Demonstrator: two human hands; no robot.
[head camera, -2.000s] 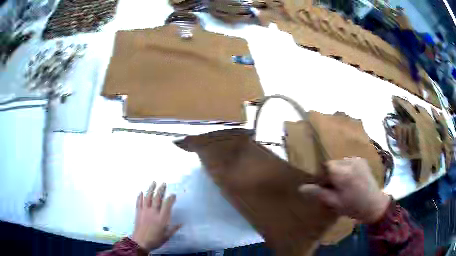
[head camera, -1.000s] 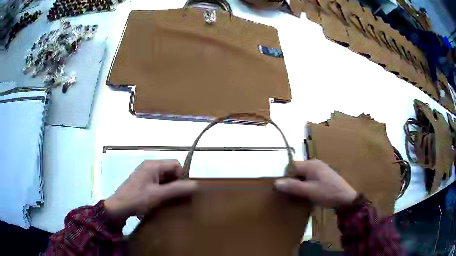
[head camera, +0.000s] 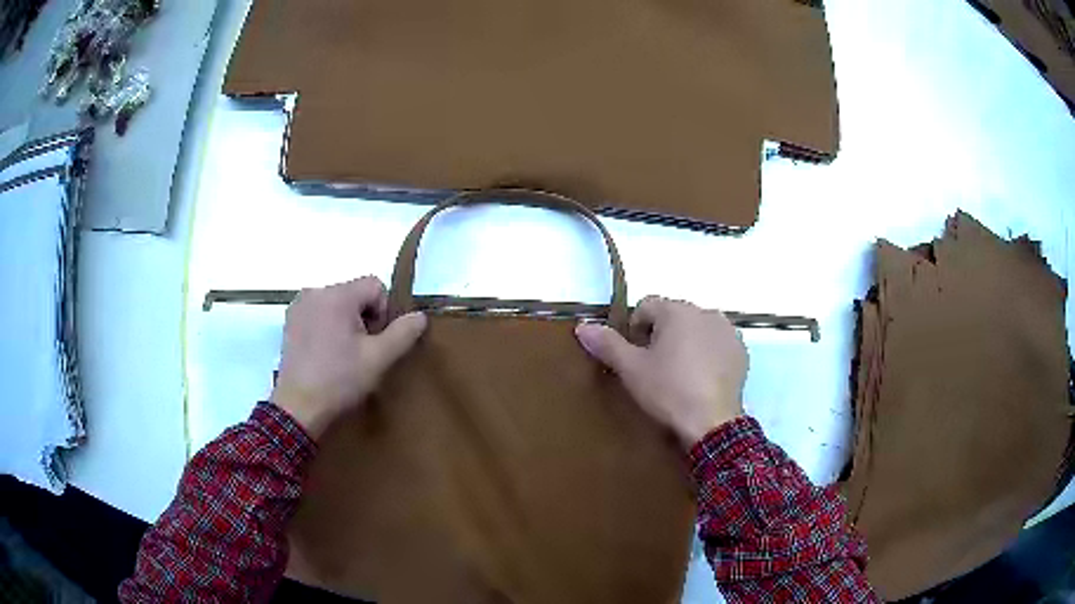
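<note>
A brown outer panel lies in front of me, its lower part running out of the bottom of the picture. Its arched handle points away from me. My left hand grips the panel's top edge at the left foot of the handle. My right hand grips it at the right foot. Beneath is a white backing panel with a dark brown top edge strip, which shows on both sides of my hands and just beyond the panel's edge. Most of the backing panel is hidden.
A finished panel stack lies at the back. A loose outer panel stack is at the right. A white backing panel stack is at the left. Wrapped fittings lie on a grey board at the back left.
The brown panel was swung in by my right hand, then taken by both hands. Its top edge has since moved up to the edge strip. The view has moved closer to the work.
</note>
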